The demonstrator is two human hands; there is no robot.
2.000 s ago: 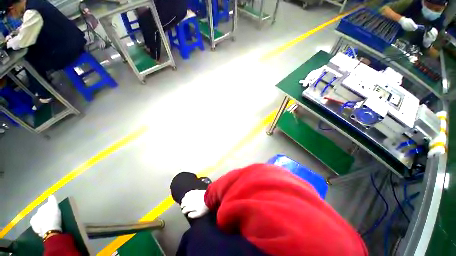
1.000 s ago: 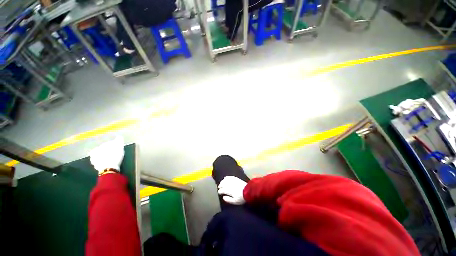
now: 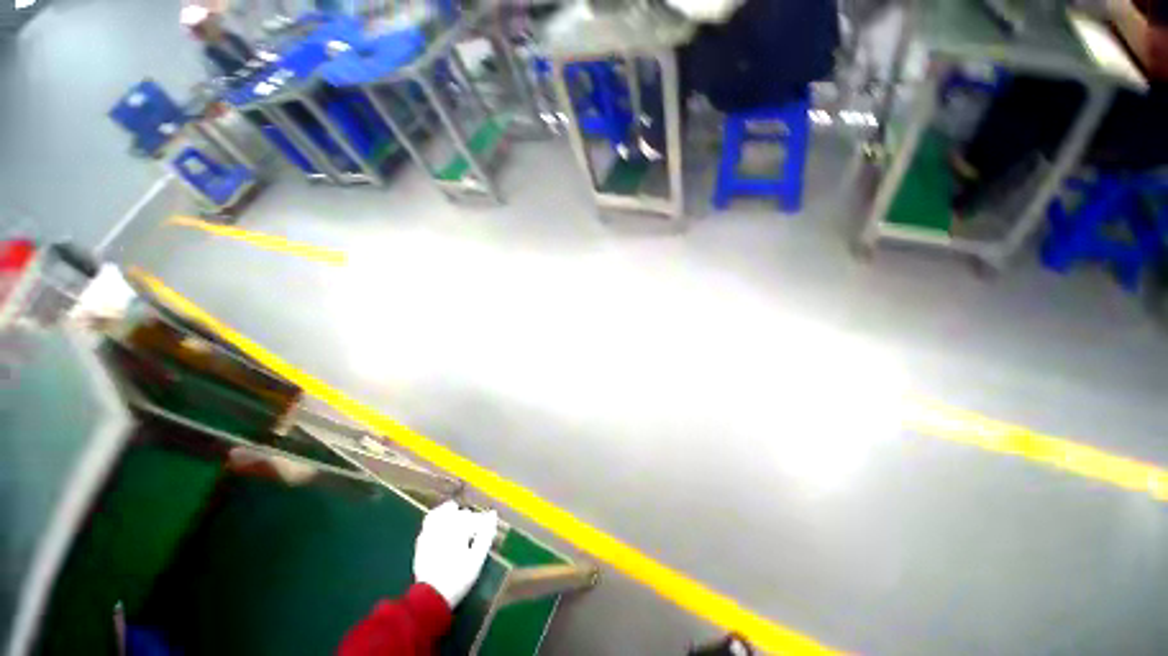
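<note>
My left hand (image 3: 455, 551), in a white glove with a red sleeve, rests at the edge of a green-topped table (image 3: 308, 551) at the lower left. No object shows in it, and its fingers look slightly apart, though the picture is blurred. My right hand is not in view.
Yellow floor line (image 3: 564, 523) runs beside the table. Blue stool (image 3: 762, 156), frame benches and seated people stand across the aisle. Blue trays (image 3: 372, 49) lie on benches at the upper left. A dark shape (image 3: 721, 645) is cut off at the bottom edge.
The view has swung left. My left hand stays at the table's edge but appears farther right and lower. My right hand, earlier on my dark-clothed leg, has left the picture, as has the equipment bench.
</note>
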